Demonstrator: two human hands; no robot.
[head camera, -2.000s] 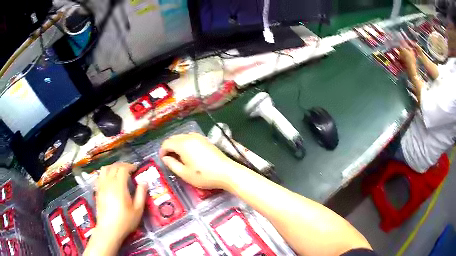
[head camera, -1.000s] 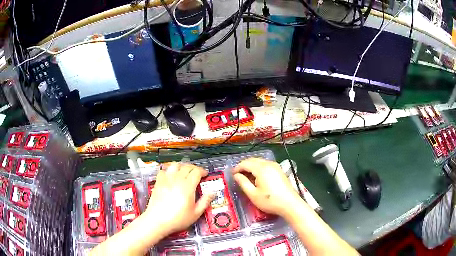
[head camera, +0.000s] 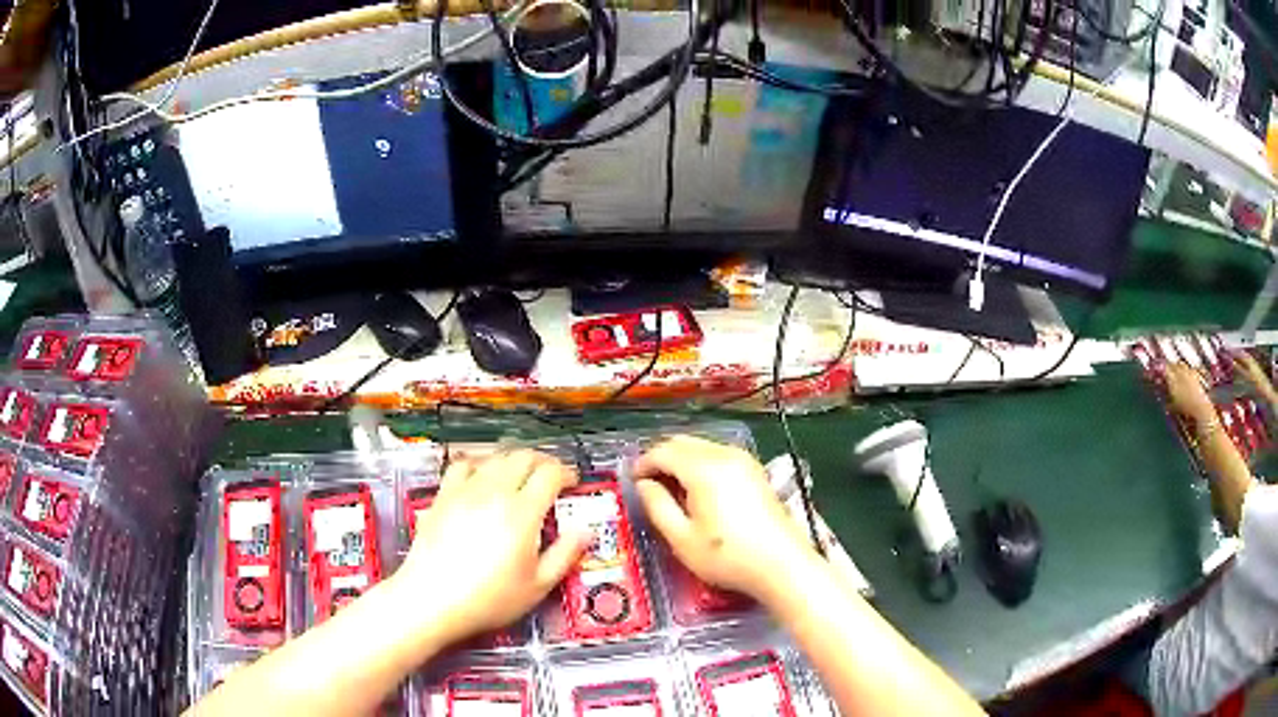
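A clear plastic blister tray (head camera: 376, 474) lies in front of me, with red handheld devices in its pockets. My left hand (head camera: 491, 539) rests over the tray, its fingertips at the upper left side of one red device (head camera: 603, 567) with a white label and dark ring. A black cable end touches that device's top. My right hand (head camera: 722, 511) lies just right of it, fingers curled, over another device that it partly covers. Whether either hand grips anything is hidden.
Stacked trays (head camera: 119, 518) stand at left. Two barcode scanners (head camera: 914, 490) and a black mouse (head camera: 1009, 549) lie right of the tray. A spare red device (head camera: 638, 335) lies on the ledge below the monitors (head camera: 981, 189). Another person's arm (head camera: 1217, 441) reaches over trays at far right.
The view has swung right and levelled since the first frame. My hands stay around the same device, with little movement. The other person's hands have come back into view.
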